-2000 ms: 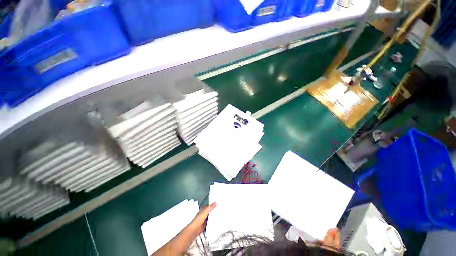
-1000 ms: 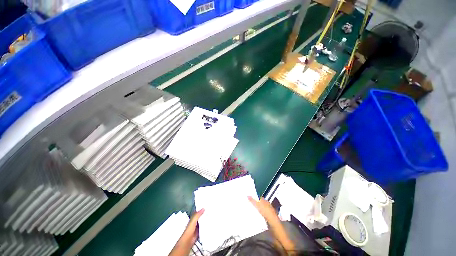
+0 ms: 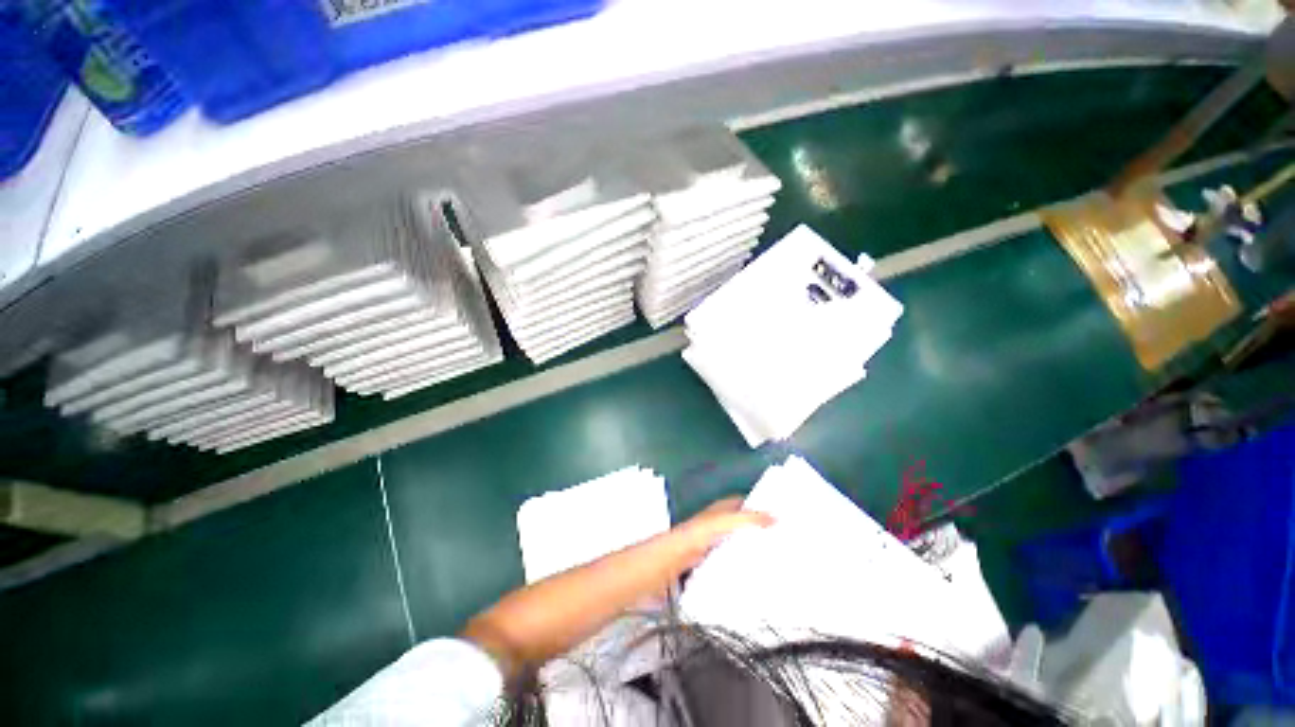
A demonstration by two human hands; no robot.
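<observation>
A plain white panel [image 3: 838, 582] lies tilted at the bottom centre. My left hand [image 3: 717, 533] grips its upper left edge. My right hand [image 3: 909, 699] shows only as a small blurred patch of skin at the bottom edge, mostly behind dark hair, so its grip cannot be told. A stack of white panels [image 3: 589, 523] lies left of my left hand. Beyond the held panel is a staggered pile of marked white panels [image 3: 781, 334] with black parts on top. Red lead wires [image 3: 920, 500] lie right of the held panel.
Tall white panel stacks [image 3: 568, 263] stand under the white shelf [image 3: 469, 93], which carries blue crates [image 3: 270, 50]. A brown board [image 3: 1136, 277] lies on the green bench [image 3: 256, 568] at right. A blue crate [image 3: 1228, 554] and pale box [image 3: 1122, 660] are at lower right.
The view has swung left. My left hand has moved from the near left side of the panel to its upper left edge, and the panel is now turned. My right hand has become mostly hidden.
</observation>
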